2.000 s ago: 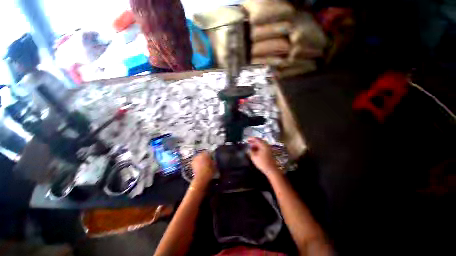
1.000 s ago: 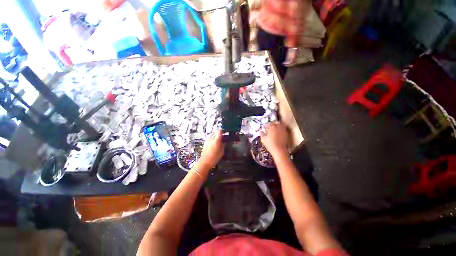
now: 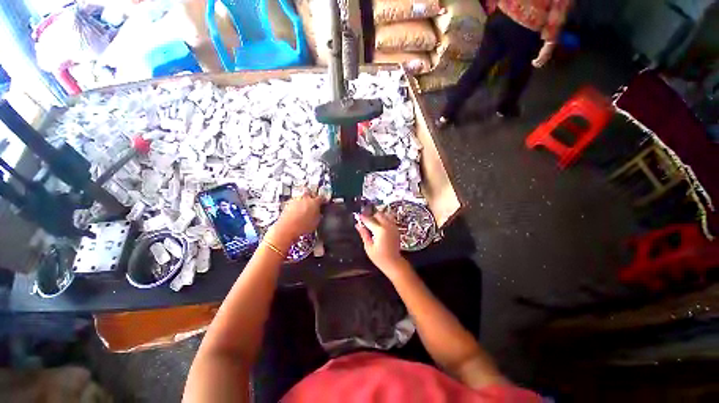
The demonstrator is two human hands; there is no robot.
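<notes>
The dark green hand press (image 3: 348, 161) stands upright in front of me. My left hand (image 3: 299, 216) is at the left side of its die area, over the left parts bowl (image 3: 302, 249); its fingertips are too small to show what they hold. My right hand (image 3: 380, 236) is at the right side of the die, with a tiny pale part seeming to show at the fingertips. The right parts bowl (image 3: 413, 225), full of small shiny metal parts, is just beyond that hand. The die under the ram is dark and partly hidden.
A heap of whitish pieces (image 3: 236, 126) covers the table behind the press. A lit smartphone (image 3: 227, 221) lies left of the left bowl. A second press (image 3: 67, 169) stands far left. The lap bag (image 3: 359, 315) hangs below the edge. A person (image 3: 504, 55) and a red stool (image 3: 574, 126) are at right.
My right hand has moved from the right bowl to the die. My left hand has shifted slightly away from the press. The person has moved right, and the camera view has shifted.
</notes>
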